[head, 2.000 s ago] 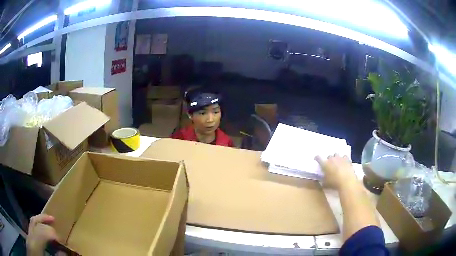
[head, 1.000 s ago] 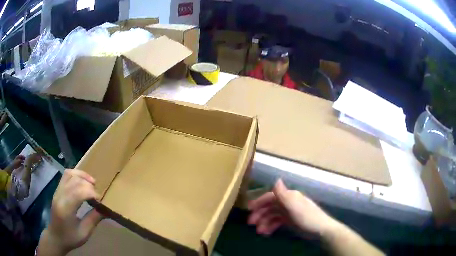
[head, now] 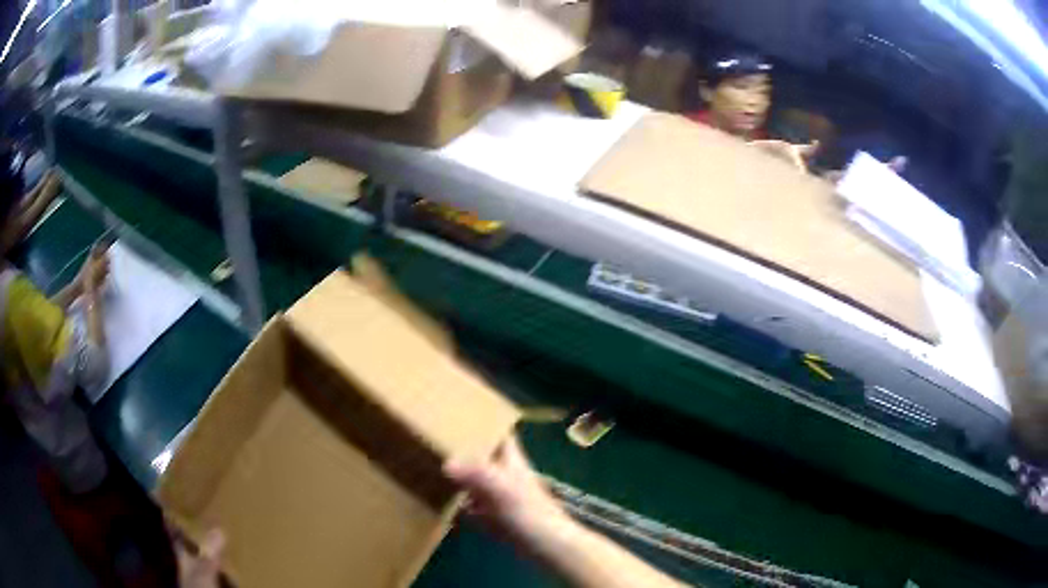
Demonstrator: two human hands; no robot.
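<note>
An open, empty brown cardboard box [head: 310,482] is tilted low in the left half of the view, over the green bench. My right hand [head: 500,488] grips its right side wall near the corner. My left hand [head: 201,561] is at its lower left edge, mostly cut off by the bottom of the picture, with fingers against the wall. The picture is blurred by motion.
A raised shelf [head: 540,172] holds a flat cardboard sheet [head: 758,218], white papers [head: 914,218], yellow-black tape [head: 594,94] and an opened carton [head: 345,69]. A small unit [head: 591,428] lies on the conveyor [head: 690,459]. People are across the shelf and at left.
The view has swung left and down. The box has moved lower and turned. My right hand, first on the papers and then free, now holds the box too.
</note>
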